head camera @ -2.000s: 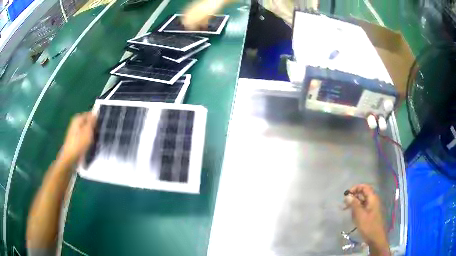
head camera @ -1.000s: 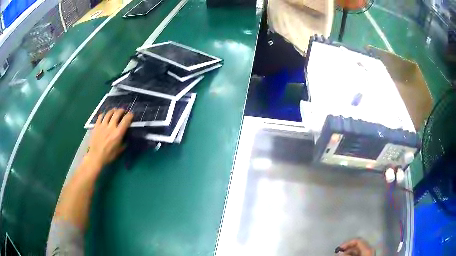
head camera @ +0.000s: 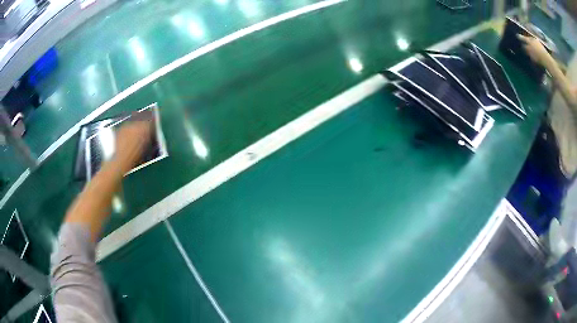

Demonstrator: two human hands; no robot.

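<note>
My left hand [head camera: 134,140] is stretched out to the far left and lies over a solar panel [head camera: 95,146] on the green surface beyond the pale strip. The hand is blurred and covers the panel's middle; whether its fingers grip the panel I cannot tell. A dark edge of what looks like another panel shows at its left. An overlapping pile of panels [head camera: 436,91] with white borders lies at the upper right. My right hand is out of the picture.
The light box [head camera: 500,277] is cut off at the lower right, with part of the meter [head camera: 566,274] at the edge. Another person's hand [head camera: 534,49] touches a panel [head camera: 514,39] at the top right. More panels [head camera: 15,243] show at the left edge.
The view has swung left. My left hand has moved from the pile to a panel beyond the pale strip. My right hand has left the picture. The other person's arm has come into view.
</note>
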